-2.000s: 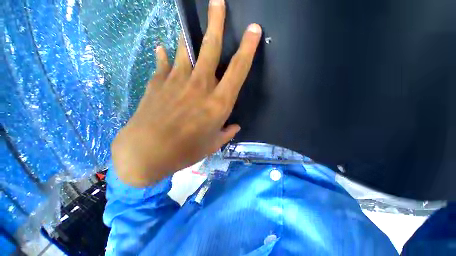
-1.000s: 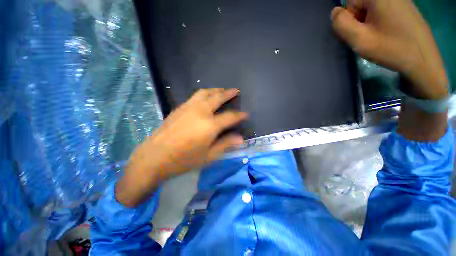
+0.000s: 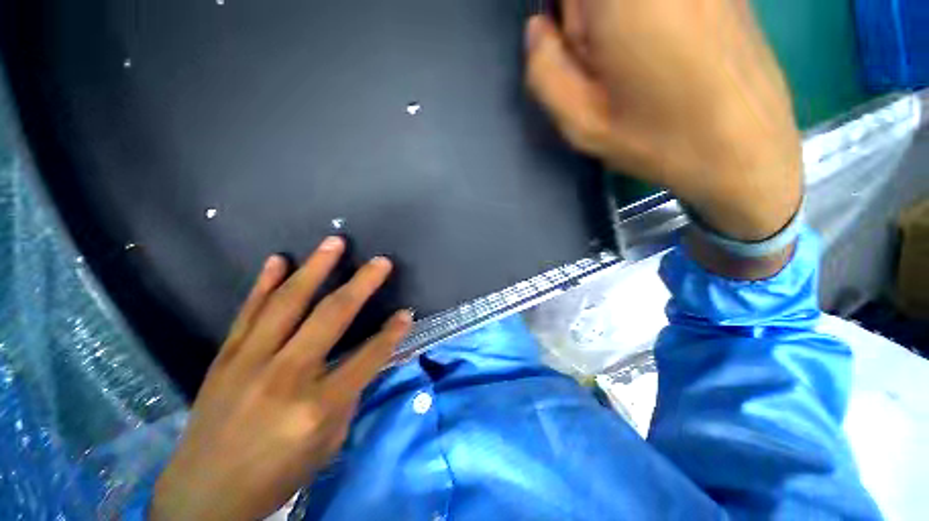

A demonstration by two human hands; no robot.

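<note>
A large matte black insulation sheet (image 3: 438, 193) with small holes lies inside a metal cover, whose perforated edge (image 3: 509, 297) shows along the near side. My left hand (image 3: 275, 397) lies on the sheet at the lower left with its fingers spread, near the perforated edge. My right hand (image 3: 662, 92) is curled on the sheet's right side at the top, with a pale band (image 3: 759, 244) on its wrist. Its fingertips are partly hidden, so I cannot tell whether it grips anything.
Clear bubble bags (image 3: 76, 336) lie at the left. The green belt (image 3: 815, 61) and a blue item (image 3: 896, 41) show at the upper right. A metal rail edge (image 3: 866, 132) runs at the right, with a brown box (image 3: 914, 254) beyond.
The black-lined cover now fills more of the view's left side. My left hand has gone from the sheet's left edge to its near edge. My right hand has come into view on the right side.
</note>
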